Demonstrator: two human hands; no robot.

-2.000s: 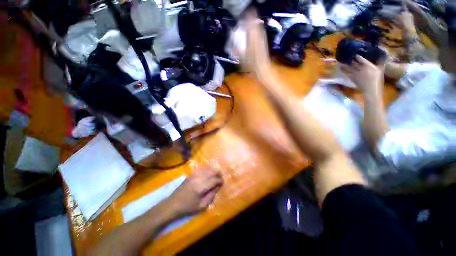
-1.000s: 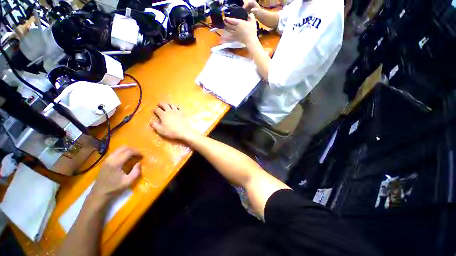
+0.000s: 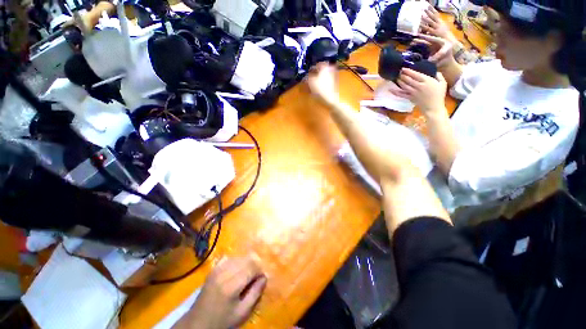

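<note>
My right hand [image 3: 323, 83] is stretched out over the far part of the orange bench [image 3: 283, 205]. It is blurred, and whether it holds anything cannot be told. My left hand [image 3: 232, 290] rests near the front edge with fingers loosely curled; nothing shows in it. A white camera body [image 3: 193, 172] with a black cable [image 3: 258, 168] lies left of centre. Behind it an open black ball housing [image 3: 186, 114] shows coloured wires inside.
Camera parts [image 3: 247, 67] are piled along the back. A dark tool or arm [image 3: 83, 209] stands at left, above a white stack of sheets [image 3: 74, 292]. A co-worker [image 3: 514, 128] at right holds a black part [image 3: 406, 64]. A white sheet [image 3: 395, 144] lies beside my right forearm.
My right hand has moved from resting on the bench near my left hand to the far part of it. The view has turned left, bringing more piled parts into sight.
</note>
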